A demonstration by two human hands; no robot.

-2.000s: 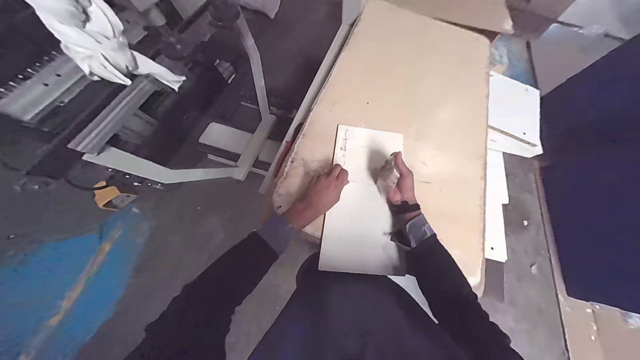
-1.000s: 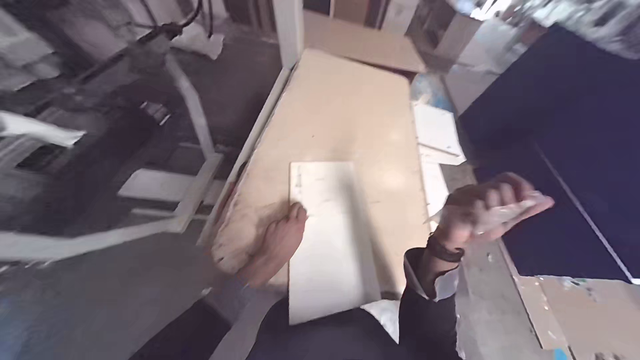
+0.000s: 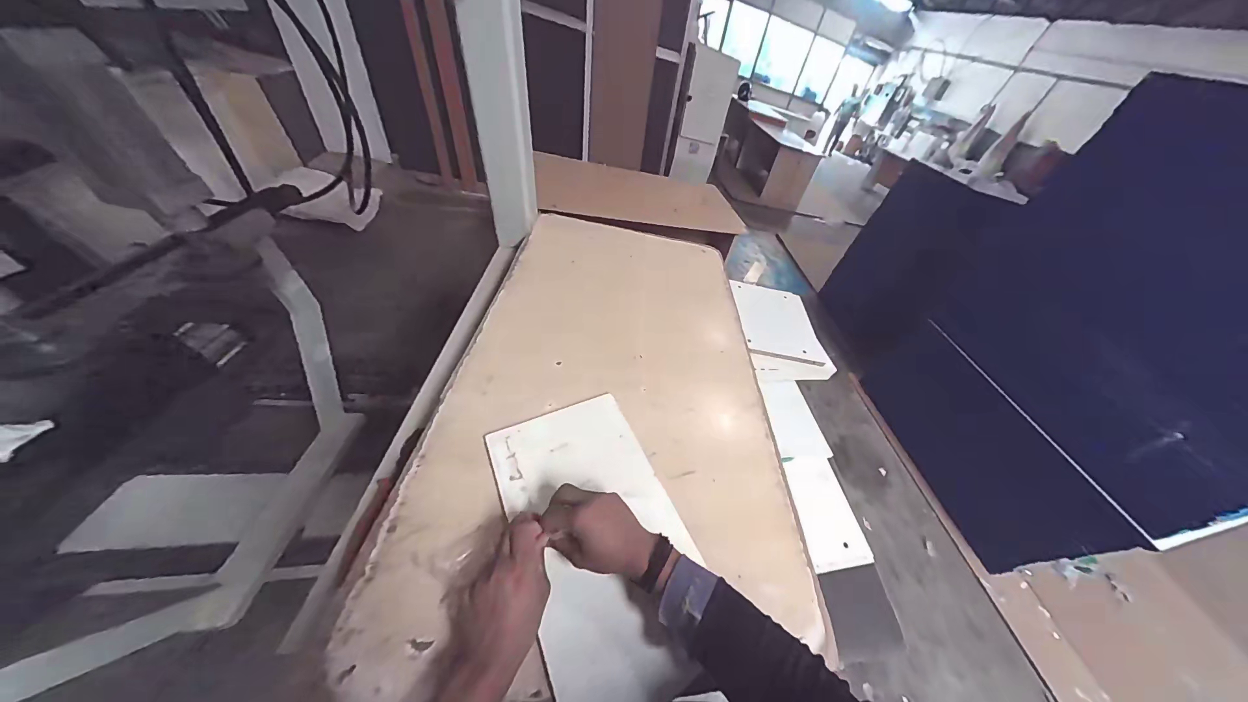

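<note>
A white rectangular panel [image 3: 585,444] with small marks near its far left corner lies on a worn tan board [image 3: 624,322]. At the panel's left edge is my left hand [image 3: 507,595], its fingertips meeting those of my right hand [image 3: 600,531]. My right hand is closed over the panel, with a dark band at the wrist; something small and pale shows between the fingertips, too hidden to name. Whether my left hand grips the panel's edge or that small thing cannot be told.
White panels [image 3: 780,317] with small holes lie along the board's right side. Dark blue panels [image 3: 1053,322] stand farther right. On the left are a pale metal frame [image 3: 312,341] and black cables [image 3: 346,117]. A brown board [image 3: 634,195] lies beyond the tan one.
My right hand has come back from the raised position at the right to the panel, beside my left hand. The panel now lies tilted on the board. The view has swung upward.
</note>
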